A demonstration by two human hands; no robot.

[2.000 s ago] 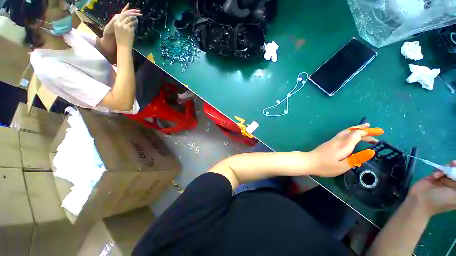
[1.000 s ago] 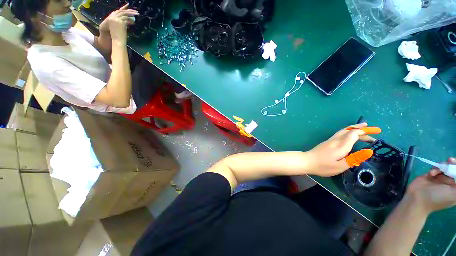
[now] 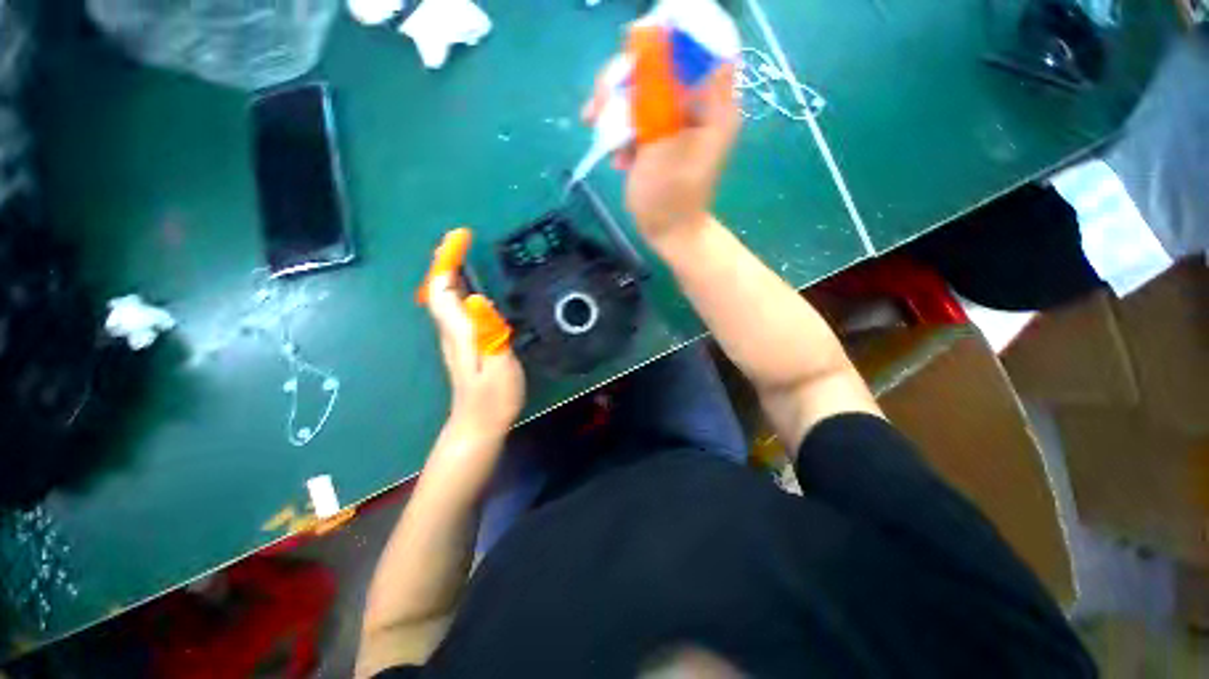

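Note:
A black plastic housing [image 3: 573, 313] with a pale-rimmed round hole lies on the green mat near the front edge, its squarer end with small openings facing away from me. A black rod antenna stands out on its right side. My left hand [image 3: 475, 329], with orange finger cots on thumb and finger, holds the housing's left side. My right hand [image 3: 674, 146] grips a white and blue glue bottle [image 3: 701, 40] above the housing's far right. The bottle's pale nozzle points down near the right antenna's tip. Whether it touches cannot be told.
A smartphone [image 3: 300, 178] and a beaded white cord [image 3: 308, 409] lie left. White crumpled tissues [image 3: 447, 27] and a clear plastic bag [image 3: 219, 33] are at the far side. A dark pile [image 3: 53, 332] is far left. Cartons [image 3: 988, 431] stand off the bench at right.
The view has swung to the right, and the other person is out of it. My right hand has raised the bottle and moved it away from me. My left hand is still at the housing's left side.

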